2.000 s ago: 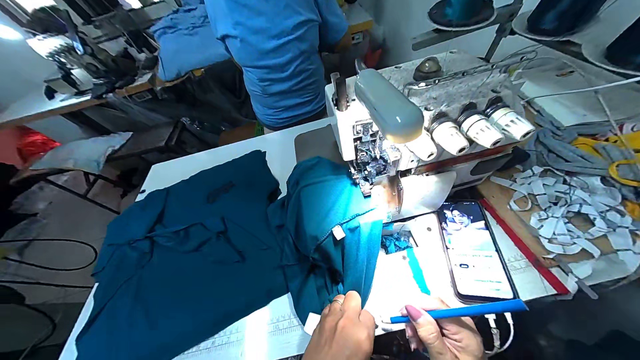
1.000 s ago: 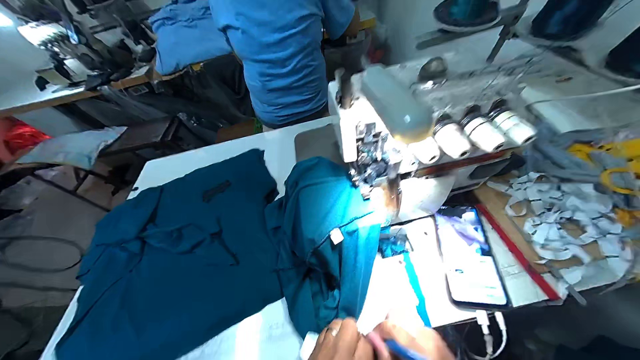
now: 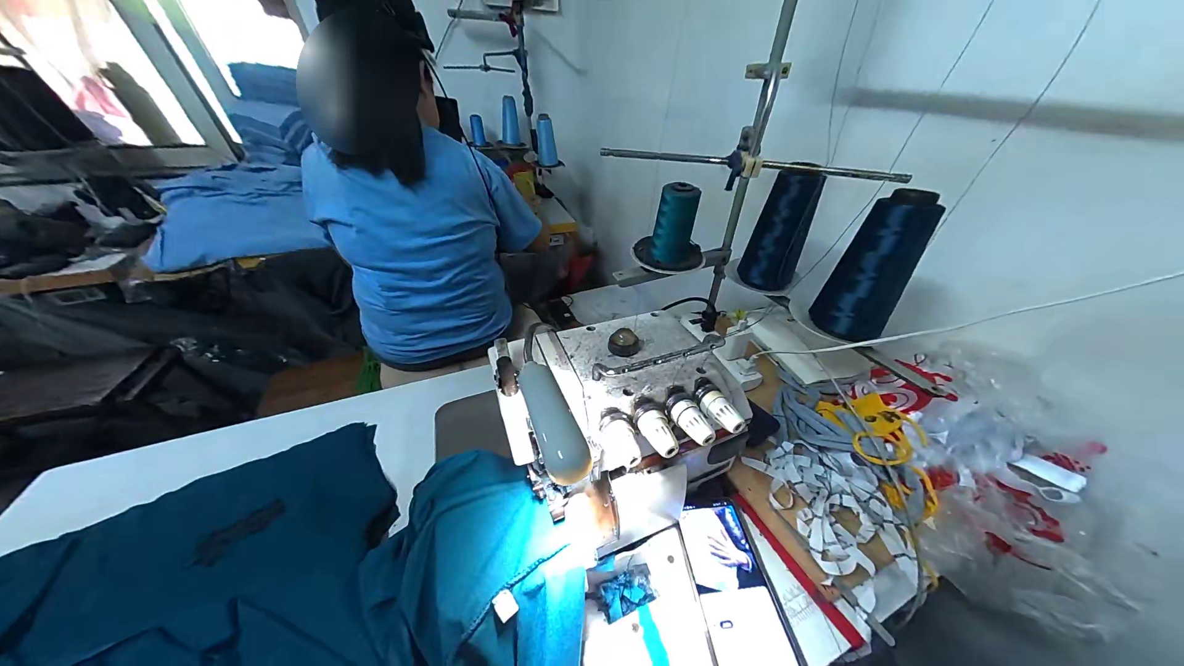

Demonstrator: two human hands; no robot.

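Observation:
Neither of my hands shows in the view now. A dark teal garment (image 3: 472,555) lies bunched at the overlock sewing machine (image 3: 629,370), partly under its presser foot area, with a small white label (image 3: 505,606) on it. More teal fabric (image 3: 213,546) is spread over the left of the white table. The machine's lamp lights the fabric and the needle area. A smartphone (image 3: 740,592) with a lit screen lies right of a small teal scrap (image 3: 625,592).
A co-worker (image 3: 416,250) in a blue shirt sits beyond the table. Thread cones (image 3: 874,264) stand on a rack behind the machine. White fabric strips (image 3: 832,509), a yellow-handled tool or strap (image 3: 879,430) and plastic bags (image 3: 1008,490) lie at the right.
The view has swung upward, and both hands have left it. Earlier they were at the garment's near edge, the right one with a blue pen-like tool two seconds ago.

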